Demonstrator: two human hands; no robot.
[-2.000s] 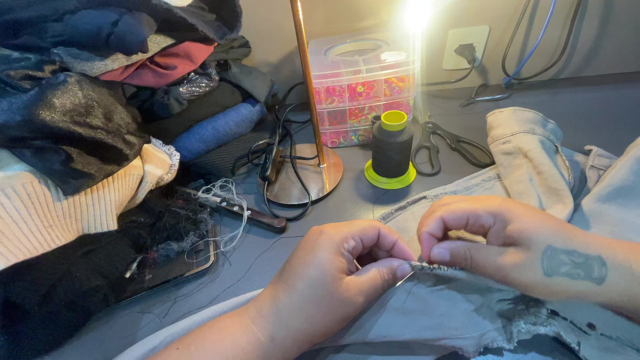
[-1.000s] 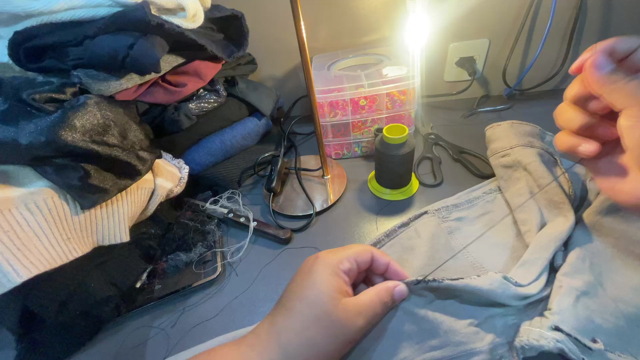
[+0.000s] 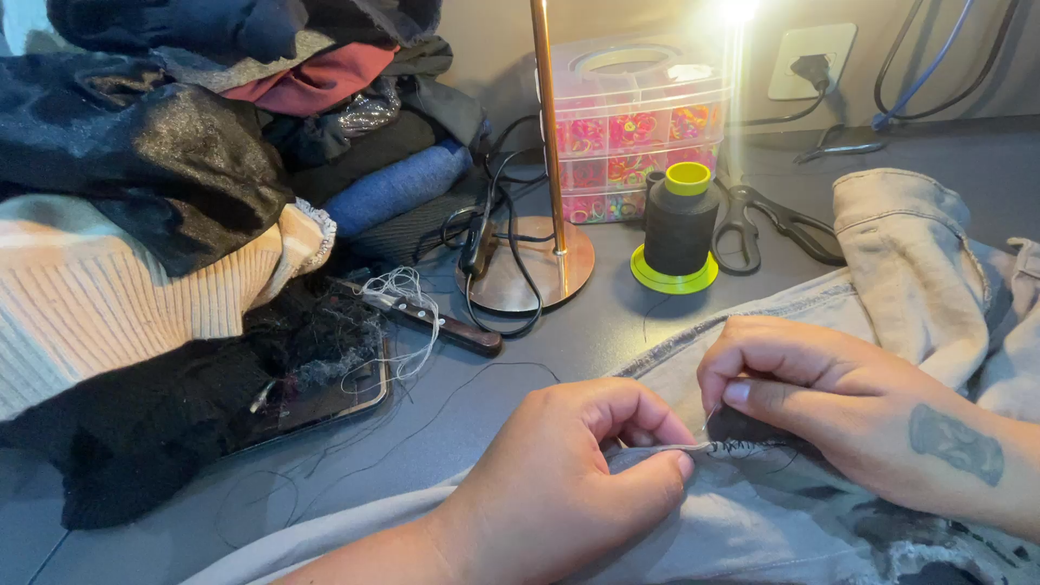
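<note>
My left hand (image 3: 585, 471) pinches a folded edge of a pale grey fabric garment (image 3: 756, 520) between thumb and forefinger. Just right of those fingertips, my right hand (image 3: 812, 390) holds a thin sewing needle (image 3: 710, 416) between thumb and forefinger, its lower end close to the edge. Dark stitches (image 3: 739, 446) run along the edge under my right hand. Beyond the hands a spool of black thread (image 3: 682, 227) stands upright on its yellow-green base. Black-handled scissors (image 3: 772, 223) lie to the right of it, partly behind the spool.
A copper-coloured lamp base (image 3: 573, 272) with a black cord stands behind. Near it are a wooden-handled knife (image 3: 455, 329) with loose white thread, a dark tray-like object (image 3: 357, 406) with lint, and a clothes pile (image 3: 138, 162). A clear plastic box (image 3: 634, 130) stands by the wall socket (image 3: 812, 61).
My right hand has come down from the upper right, where it was pulling the thread taut, to the fabric edge beside my left hand. My left hand still pinches the edge.
</note>
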